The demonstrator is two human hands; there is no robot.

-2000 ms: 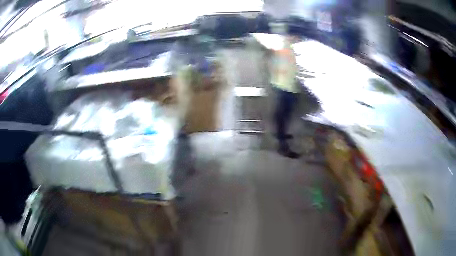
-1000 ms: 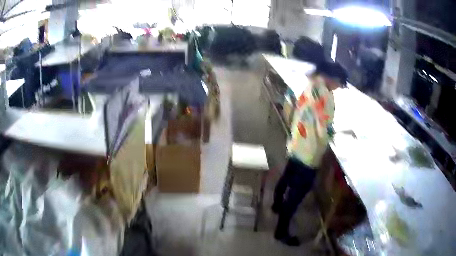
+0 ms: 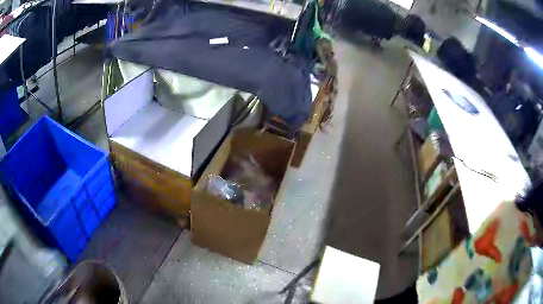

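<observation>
Neither of my hands is in the picture. Nearest in front stands an open brown cardboard box [image 3: 229, 228] with crumpled clear plastic [image 3: 225, 189] inside. To its left is a white-topped stand [image 3: 164, 127] with upright white side panels on a brown base. An empty blue plastic crate [image 3: 77, 202] stands on the floor further left. A stool with a white seat [image 3: 347, 278] is cut off by the lower edge.
Dark cloth [image 3: 202, 44] covers a table behind the boxes. A long white table [image 3: 470, 136] with shelves below runs along the right. A person in a patterned shirt [image 3: 488, 261] is at lower right. A round brown container [image 3: 95, 285] is at lower left.
The view has moved forward and tilted down. The stool and the person have shifted toward the lower right edge. The blue crate and the inside of the cardboard box now show.
</observation>
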